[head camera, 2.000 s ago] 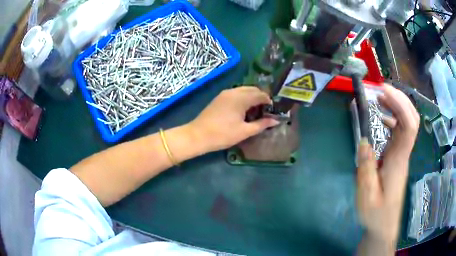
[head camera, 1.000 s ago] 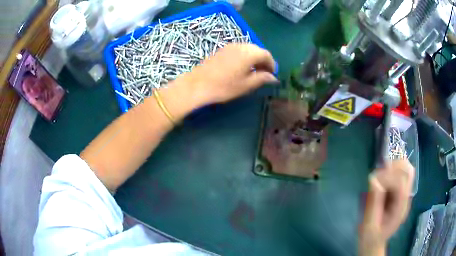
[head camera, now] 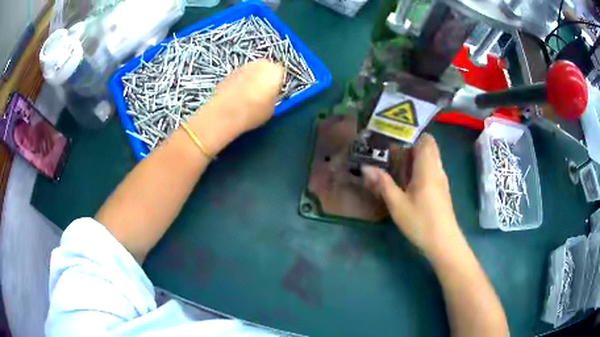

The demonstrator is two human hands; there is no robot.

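My left hand [head camera: 253, 92] is in the blue tray [head camera: 324, 77] heaped with thin silver pins [head camera: 191, 66]; its fingertips are hidden among the pins. My right hand [head camera: 418, 191] is at the press, thumb and fingers around a small metal block [head camera: 372, 155] under the ram; whether it grips the block is unclear. The brown press base plate [head camera: 339, 187] lies beneath. The press lever [head camera: 513, 97] with its red ball knob [head camera: 566, 89] points right, untouched. A warning label [head camera: 398, 116] is on the press front.
A clear plastic box [head camera: 483, 210] with pins stands right of the press, a red bin [head camera: 470, 69] behind it. Small clear boxes [head camera: 559, 283] are at the far right. A clear jar [head camera: 62, 56], a clear bag [head camera: 141, 29] and a phone [head camera: 34, 136] are at the left.
My right hand has left the lever and moved left to the block under the ram. The lever has swung up, its red knob now showing. My left hand has moved from the press into the tray.
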